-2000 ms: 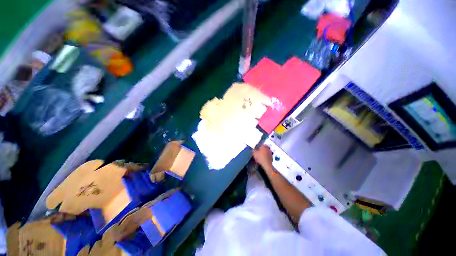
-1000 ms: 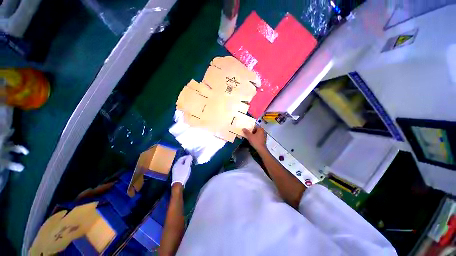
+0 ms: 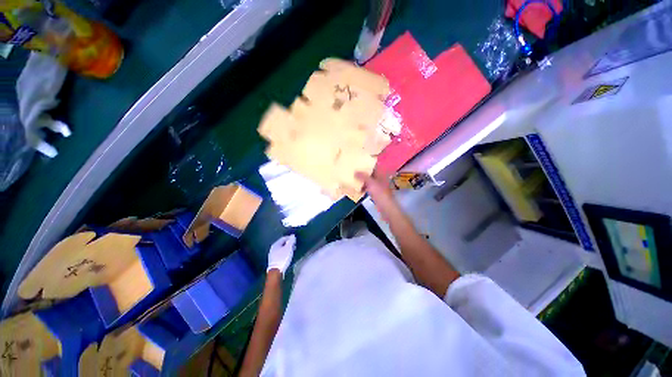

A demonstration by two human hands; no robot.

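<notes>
A tan carton blank [image 3: 324,125] with scalloped edges and small black print lies mid-bench over white sheets [image 3: 298,195]. Its left edge is blurred. My bare right hand [image 3: 374,188] is at the blank's lower right corner, with fingers on or at its edge; the hand is blurred, and its grip cannot be made out. My left hand [image 3: 281,254] wears a white glove and is at the bench's near edge, just below the white sheets, apart from them; nothing shows in it.
Open blue cartons [image 3: 206,298] with brown flaps stand at lower left. Red sheets [image 3: 435,96] lie beyond the blank. The white machine [image 3: 545,110] with its touch screen [image 3: 630,247] is on the right. A pale rail [image 3: 140,110] curves along the left, with a white glove [image 3: 43,99] beyond it.
The view has shifted, showing more of the blue cartons. My left hand has moved away from the white sheets. The blank's left part is now blurred and looks shifted; my right hand stays at its corner.
</notes>
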